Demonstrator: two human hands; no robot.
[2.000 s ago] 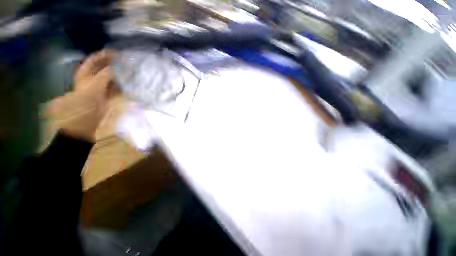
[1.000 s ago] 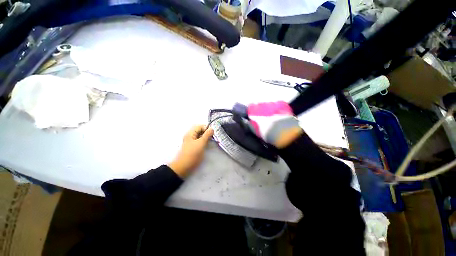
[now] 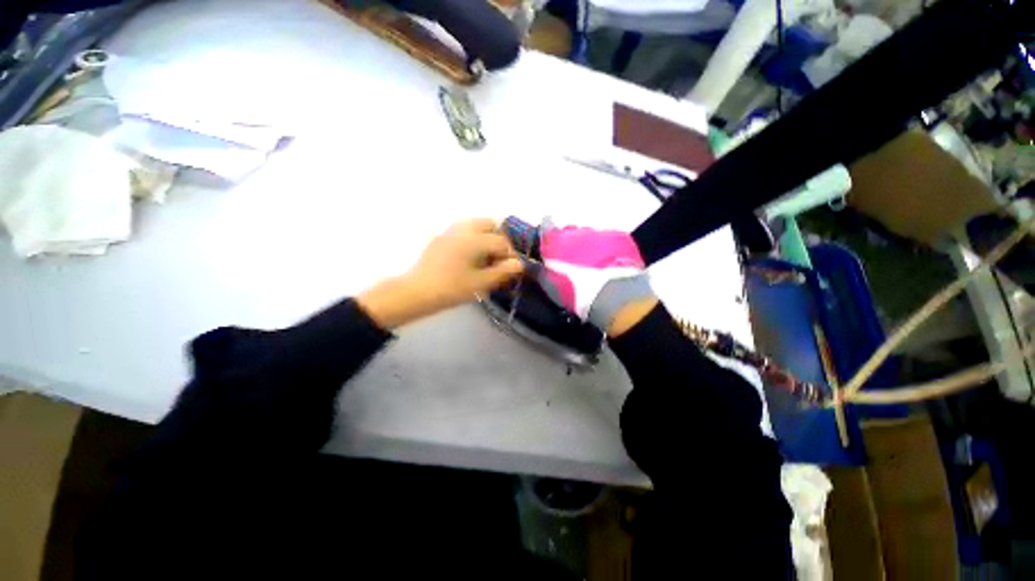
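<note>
The dark steam iron is over the table near its front edge, its lower rim showing as a thin shiny line. My right hand, in a pink, white and grey glove, is closed on the iron's handle. My left hand is bare, with its fingers bent together at the upper left end of the iron, close to the gloved fingers. A thin dark curved line runs below the left fingertips; what they touch is hard to tell. No fabric piece can be made out at the iron.
White crumpled fabric lies at far left. Shears, a dark red-brown board and an oblong patterned item lie farther back. A black strap-like bar crosses the upper right. The wrapped iron cable runs right over blue crates.
My left hand has moved from the table beside the iron up to its upper end. The pale ribbed surface seen beside the iron no longer shows. The view has shifted slightly.
</note>
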